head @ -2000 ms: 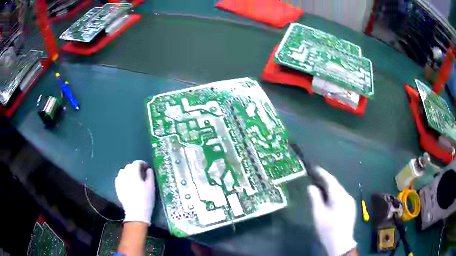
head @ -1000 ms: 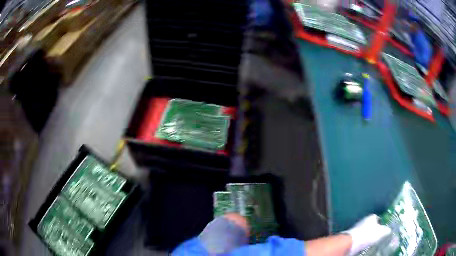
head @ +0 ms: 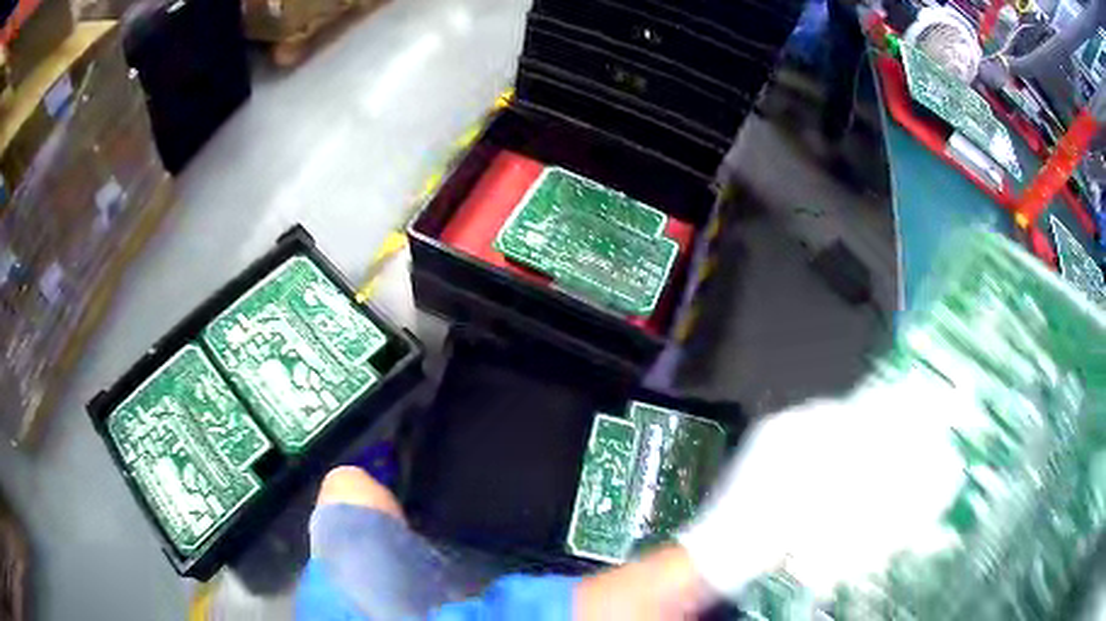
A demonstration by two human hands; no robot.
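A large green printed circuit board (head: 1031, 364) is at the right, blurred, close to the camera and cut off by the picture's edge. It looks raised and tilted. My left hand (head: 849, 479), in a white glove and blurred, holds it at its left side; the fingers are not clearly seen. My left forearm and blue sleeve reach in from the bottom. My right hand is not in view.
A black tray (head: 200, 564) holds two boards at the left. A red-lined black box (head: 467, 261) holds one board. A lower black tray (head: 485, 449) holds a board at its right side. The bench (head: 928, 206) edge and red-framed boards are upper right.
The view has swung left from the bench to the floor trays. The board and my left hand now appear larger and nearer the camera. My right hand has left the picture.
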